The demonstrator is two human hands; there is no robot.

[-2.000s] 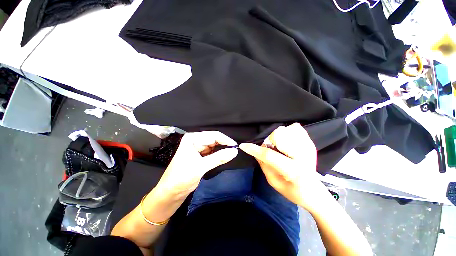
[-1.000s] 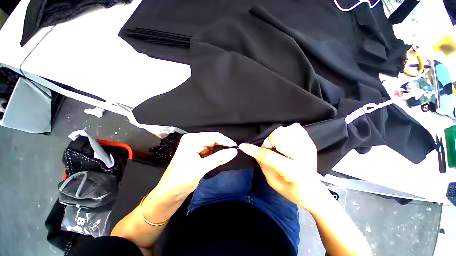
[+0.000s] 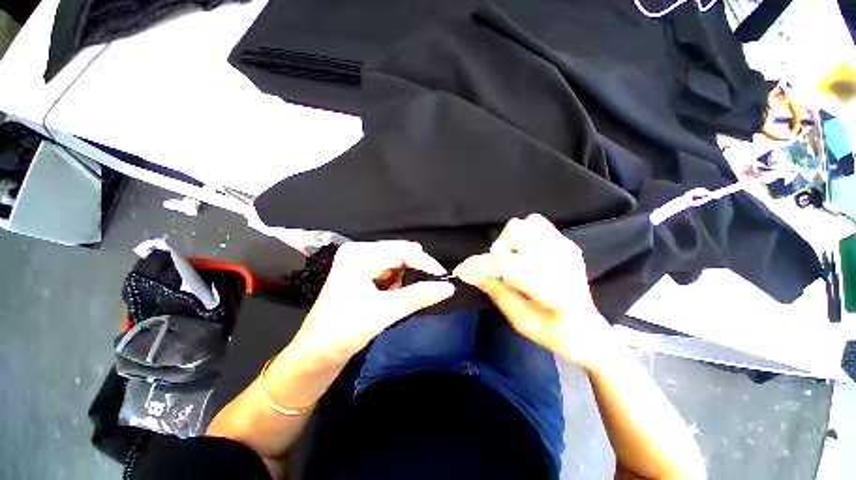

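Note:
A large black garment piece (image 3: 469, 159) spreads over the white table and hangs over its front edge towards my lap. My left hand (image 3: 366, 291) pinches the cloth's near edge between thumb and fingers. My right hand (image 3: 530, 281) meets it at the fingertips, its thumb and index finger pinched together at the cloth edge. A tiny pale sliver shows between the fingertips; I cannot tell if it is a needle. A white cord (image 3: 693, 198) lies on the cloth at the right.
Folded black layers (image 3: 296, 66) lie behind. Orange-handled scissors (image 3: 781, 112), small tools and a green box (image 3: 848, 281) are at the right. A dark textured pile (image 3: 122, 21) is upper left. A red-rimmed container (image 3: 246, 272) with black items stands on the floor, lower left.
My right hand has risen slightly and its fingers have closed in more. My left hand still pinches the cloth edge. The whole view has shifted slightly.

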